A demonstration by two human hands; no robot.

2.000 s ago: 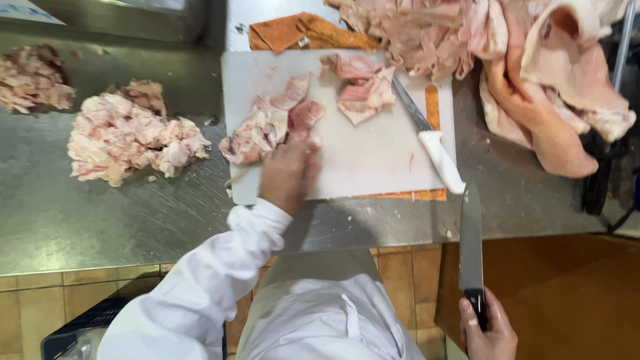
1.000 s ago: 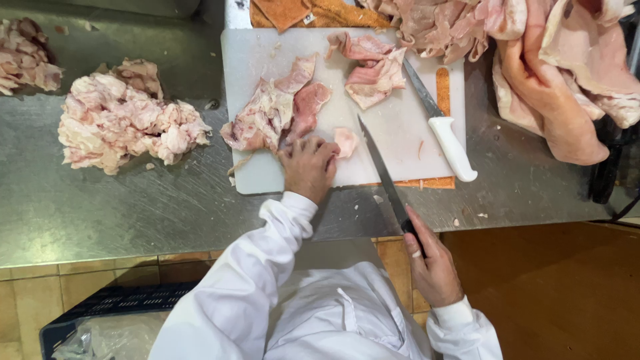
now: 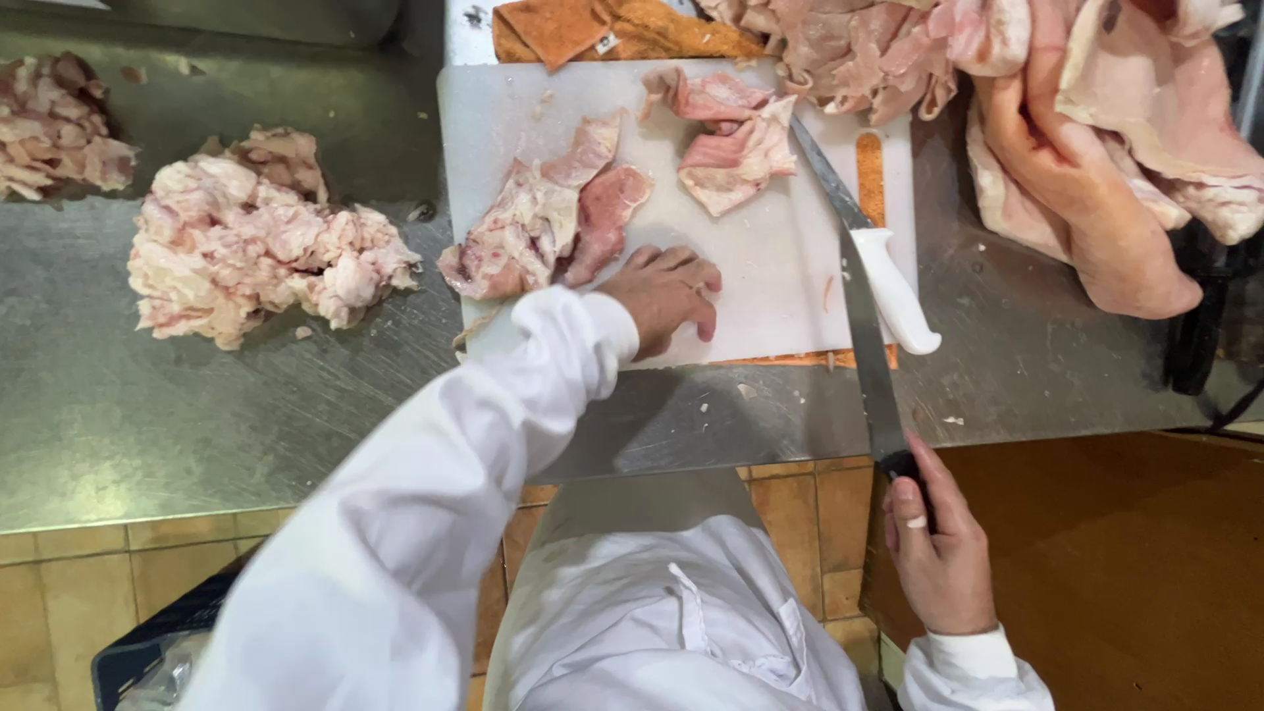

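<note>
My left hand [image 3: 664,296] lies over the lower part of a white cutting board [image 3: 770,296], fingers bent and a little apart; whether a scrap is under them cannot be seen. Just beyond it are pieces of raw meat with pale fat [image 3: 533,217]. My right hand [image 3: 938,543], at the table's front edge, is closed on the black handle of a long knife [image 3: 871,365], its blade pointing away over the board's right side. Beside that blade rests a white-handled knife [image 3: 894,291]. Another folded piece of raw meat [image 3: 736,143] lies at the board's upper middle.
Pale trimmings [image 3: 257,242] are heaped on the steel table [image 3: 326,405] at left, with a second pile [image 3: 59,128] farther left. Large skin pieces [image 3: 1106,188] and thin slices [image 3: 849,49] lie at upper right. An orange cloth [image 3: 632,30] sits behind the board. A dark crate [image 3: 148,632] stands below.
Two seconds ago the long knife was off the board's right corner; it came over the board near my left hand, then moved back right. The small pale piece beside my left hand is no longer visible.
</note>
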